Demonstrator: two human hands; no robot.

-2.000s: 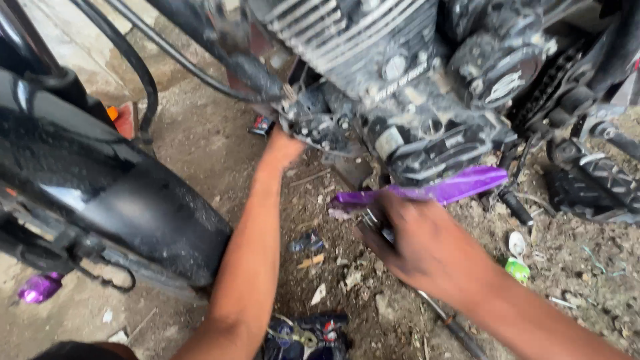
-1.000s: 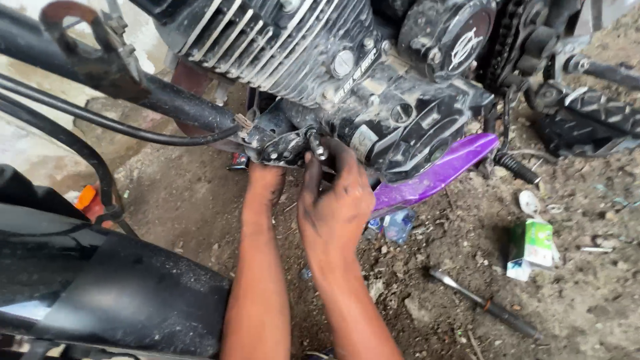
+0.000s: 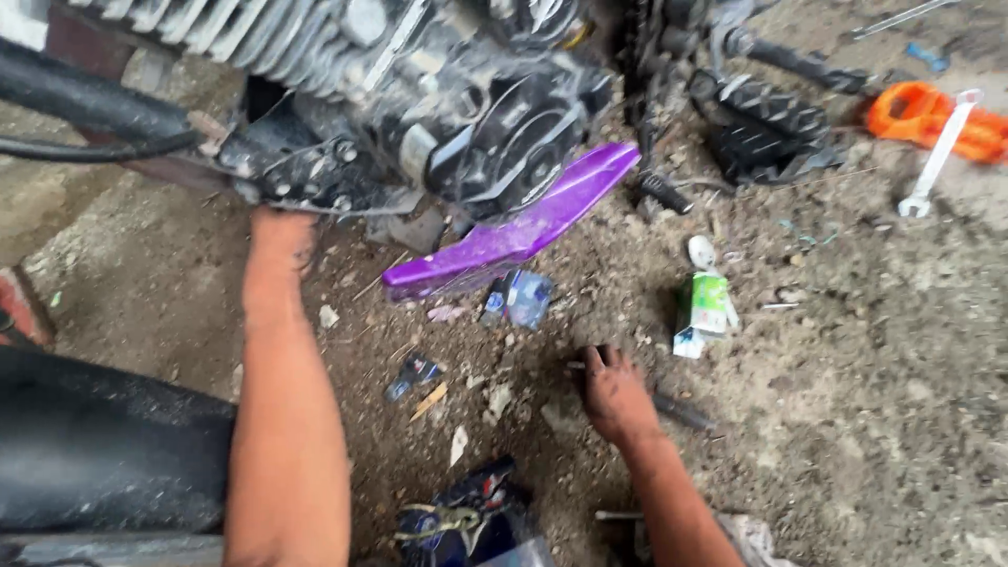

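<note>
My left hand [image 3: 283, 224] reaches under the engine mounting bracket [image 3: 315, 169] of a motorcycle; its fingers are hidden behind the metal. Below the engine's side cover [image 3: 512, 142] runs a purple plastic fairing panel [image 3: 512, 236]. My right hand [image 3: 618, 390] is down at the dirt ground, its fingers over a ratchet-type tool whose dark handle [image 3: 685, 411] sticks out to the right of the hand. Whether the fingers are closed on that tool cannot be made out.
A combination wrench [image 3: 941, 157] lies across an orange plastic object [image 3: 906, 110] at the upper right, beside a black footpeg [image 3: 768, 126]. A green and white carton [image 3: 705, 307] and crumpled plastic litter [image 3: 528, 299] lie on the ground. The black front fender [image 3: 110, 449] fills the lower left.
My right hand has left the bracket, where it was beside my left hand a second ago, and moved down and right to the tool on the ground. My left hand remains at the bracket.
</note>
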